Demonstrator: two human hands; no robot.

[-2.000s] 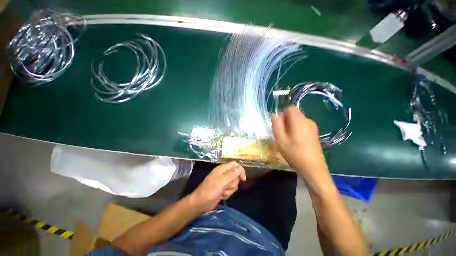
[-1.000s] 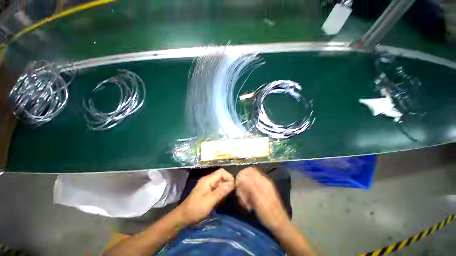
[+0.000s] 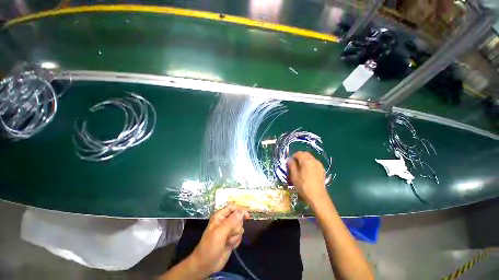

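Note:
My left hand (image 3: 223, 231) is closed with fingertips pinched at the front edge of the cream-yellow taped block (image 3: 257, 200). A thin grey cable (image 3: 246, 263) hangs below it at lap level and seems to run from this hand. My right hand (image 3: 306, 174) is over the left part of the dark-and-silver coil (image 3: 298, 136), fingers bent down; whether it holds anything is hidden. A fan of whitish strands (image 3: 232, 142) lies behind the block. Clear crinkled film (image 3: 192, 196) surrounds the block.
A looser silver-grey coil (image 3: 123, 128) and a tangled coil pile (image 3: 27, 104) lie at left. A dark cable bundle (image 3: 407, 136) with a white scrap (image 3: 395, 167) lies at right. A pale rail (image 3: 180, 81) runs behind. A white bag (image 3: 93, 238) and blue bin or bag (image 3: 364, 227) are below.
My right hand has moved from beside my left hand at the lap up and right onto the coil. My left hand has risen to the block's front edge. The camera view has shifted.

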